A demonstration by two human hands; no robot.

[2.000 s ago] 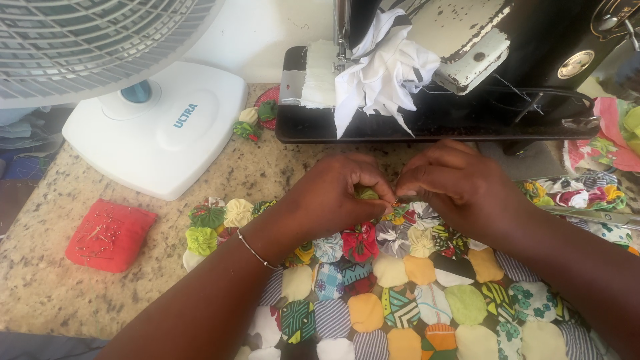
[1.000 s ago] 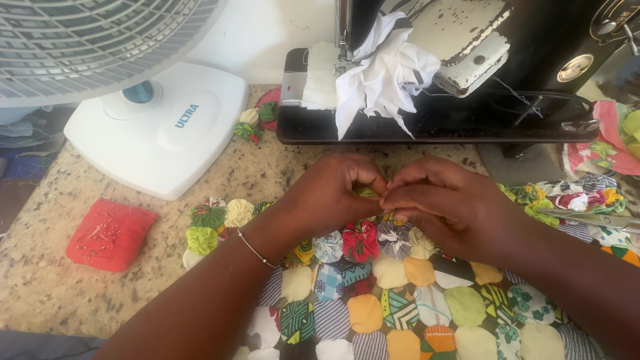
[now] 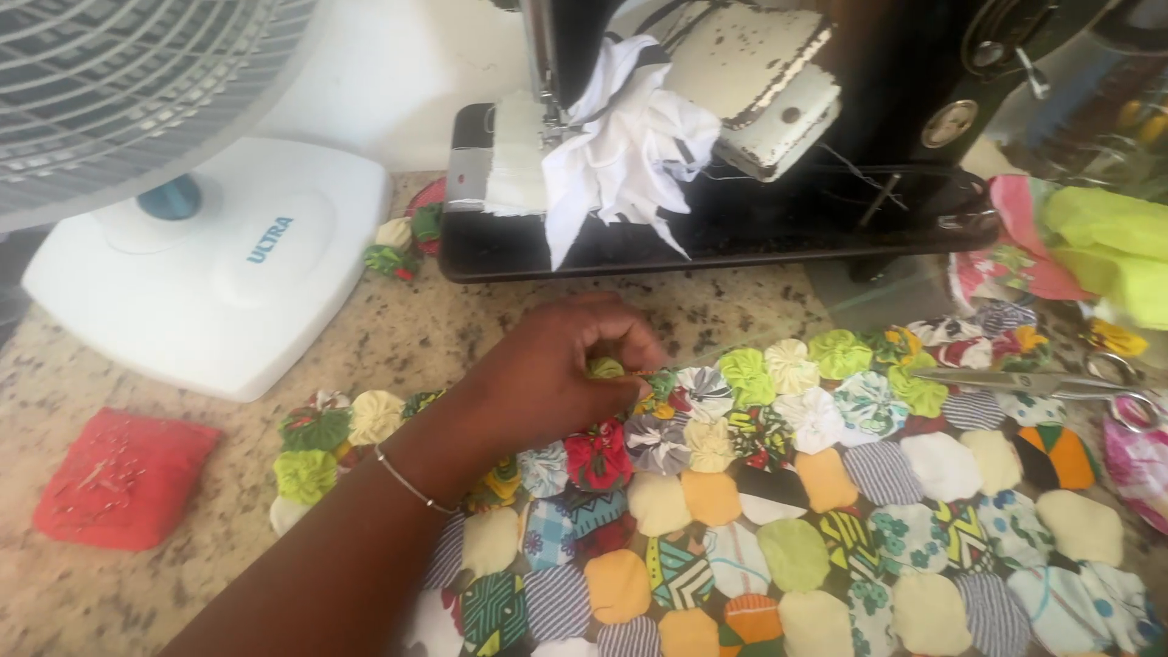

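My left hand [image 3: 584, 365] pinches the upper edge of a patchwork of gathered fabric yo-yos [image 3: 798, 557], thumb and fingertips closed on the cloth beside a red flower-like yo-yo [image 3: 598, 459]. A faint thread runs from there up to the right. My right hand is out of the frame. Metal scissors [image 3: 1027, 379] lie on the patchwork's upper right part, blades toward the left. The needle, if there is one, cannot be made out.
A black sewing machine [image 3: 730, 228] with white cloth [image 3: 630, 146] at its needle stands behind. At the left are a white fan [image 3: 219, 274] and a red pincushion [image 3: 128, 479] with pins. Bright green and pink fabric [image 3: 1113, 237] lies at the right.
My right hand, which was beside my left at the patchwork's edge, has left the view, uncovering the yo-yos and scissors on the right. My left hand keeps its pinch on the edge.
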